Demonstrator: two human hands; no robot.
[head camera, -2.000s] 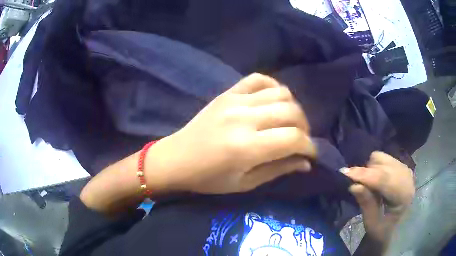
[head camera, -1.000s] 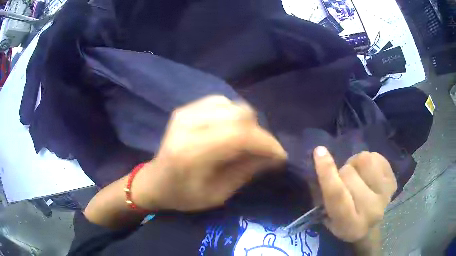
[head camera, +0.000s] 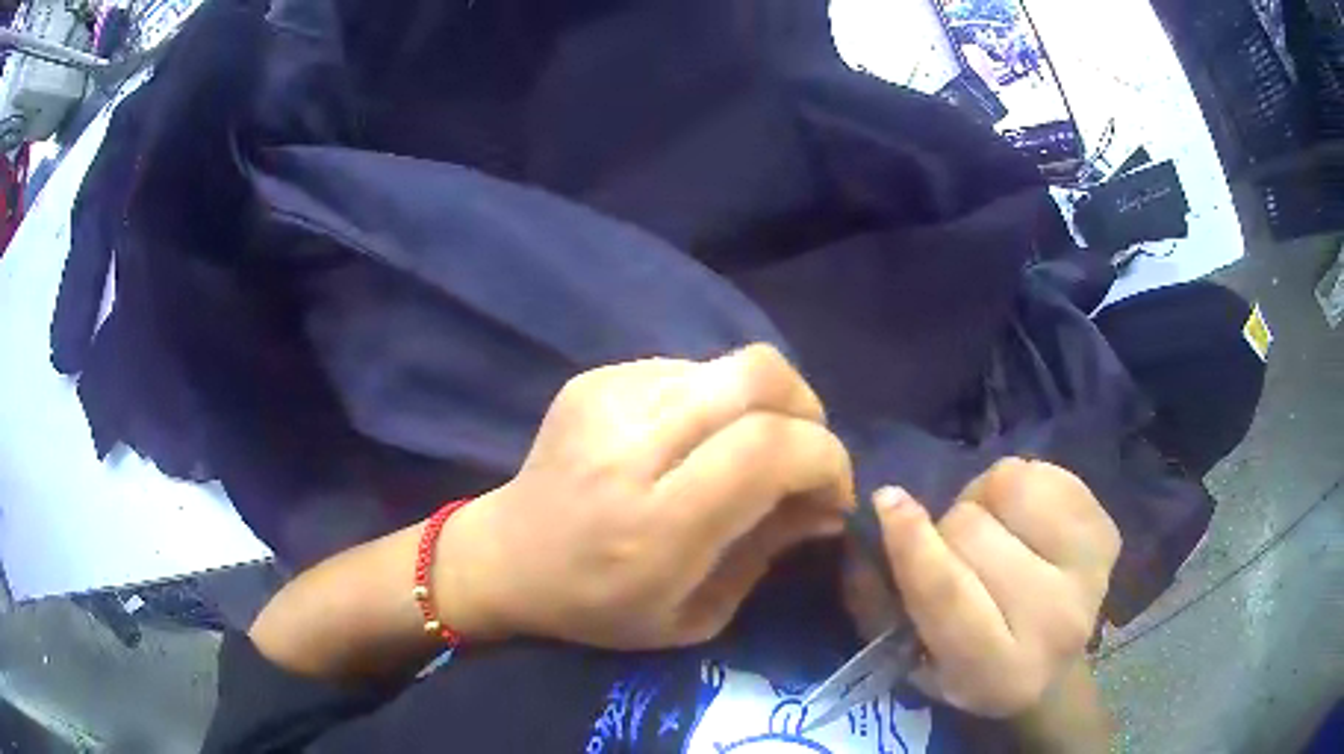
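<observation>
A dark garment (head camera: 516, 265) lies in a large heap over the table front and my lap, with a smoother blue-black fold across its middle. My left hand (head camera: 671, 501), with a red bead bracelet at the wrist, pinches a narrow edge of the dark cloth. My right hand (head camera: 1002, 589) is close beside it, thumb and fingers closed on the same edge. Metal thread snips (head camera: 855, 681) stick out below the right hand, blades pointing down-left; their handle is hidden in the palm.
A smartphone (head camera: 1002, 44) and a black hang tag (head camera: 1132, 203) lie on the white table (head camera: 89, 516) at the upper right. A dark rounded item (head camera: 1187, 361) with a yellow sticker is at the right edge. Black crates (head camera: 1304, 133) stand beyond.
My left hand moved left and down from its place two seconds ago, then slightly right again. My right hand moved left, towards the left hand. The snips' blades have come into view.
</observation>
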